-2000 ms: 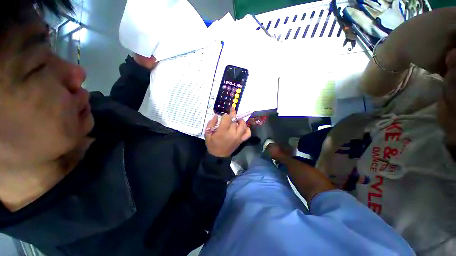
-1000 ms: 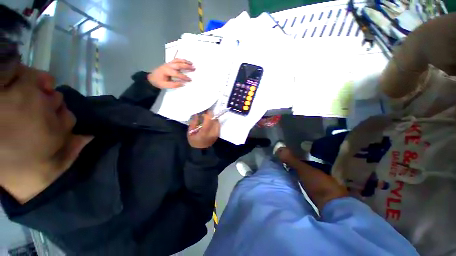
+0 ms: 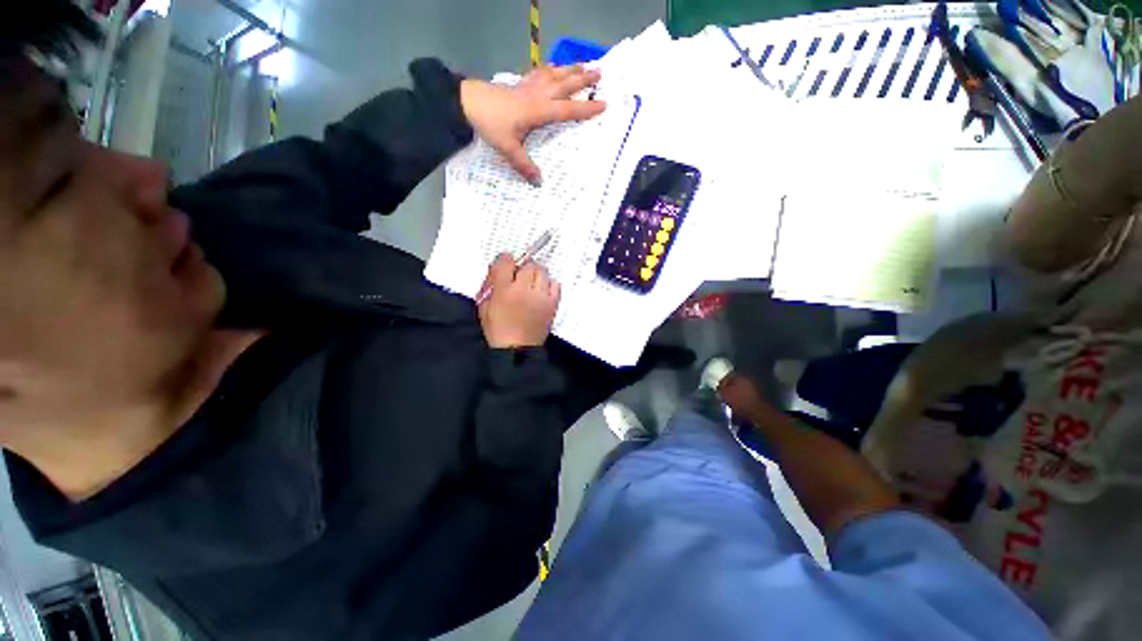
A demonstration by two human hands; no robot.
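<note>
A phone (image 3: 649, 224) showing a calculator lies on white papers. Printed record sheets (image 3: 507, 207) lie left of it, under another person's spread hand (image 3: 532, 113). That person's other hand (image 3: 520, 301) holds a pale pen (image 3: 532, 247) over the sheets. A pad with a pale yellow part (image 3: 864, 251) lies to the right. My right forearm, below a blue sleeve, hangs below the table; my right hand (image 3: 736, 393) is small and dim at its end, with fingers unclear. My left hand is out of view.
A person in black (image 3: 376, 426) leans in from the left. Another person in a pale printed shirt (image 3: 1002, 426) is at the right. A wrench (image 3: 977, 110) and other tools lie on the slotted white table (image 3: 877, 63). A blue object (image 3: 576, 51) shows behind the papers.
The other person's far hand has moved up and right, and lies spread on the sheets; the lifted page no longer covers the printed rows. The pen hand has left the phone.
</note>
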